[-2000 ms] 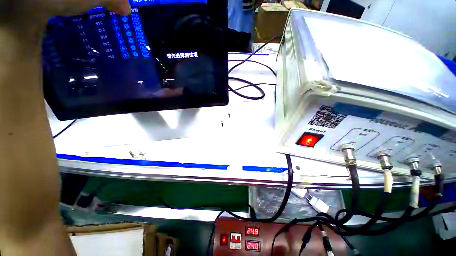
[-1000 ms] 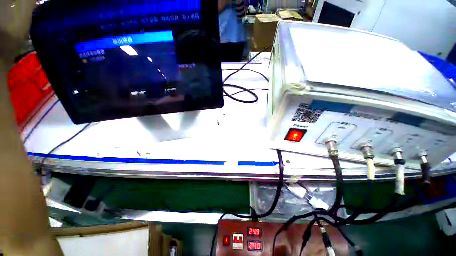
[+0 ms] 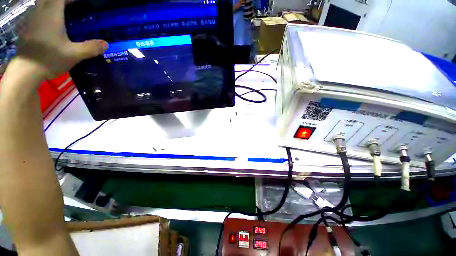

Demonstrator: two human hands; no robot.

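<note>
A black touchscreen monitor [image 3: 160, 75] stands on a white stand at the upper left, showing a blue screen with a dialog box. My left hand [image 3: 52, 42] is at the monitor's left edge, its thumb extended over the screen's left side. Its other fingers are partly out of the picture or behind the edge, so I cannot tell whether they grip it. My right hand is not in view. The white charger tester [image 3: 360, 115] stands to the right with its red switch lit and several cables plugged into its front.
The red-brown test fixture [image 3: 285, 240] with red-lit meters is at the bottom, crossed by black cables [image 3: 345, 185]. A clear plastic bin [image 3: 272, 197] is behind it. A carton with a white sheet [image 3: 117, 240] is at lower left. A person [image 3: 243, 30] stands beyond the shelf.
A dialog box has replaced the table on the screen. My left forearm has shifted, and the hand now shows at the monitor's left edge. The view has moved slightly.
</note>
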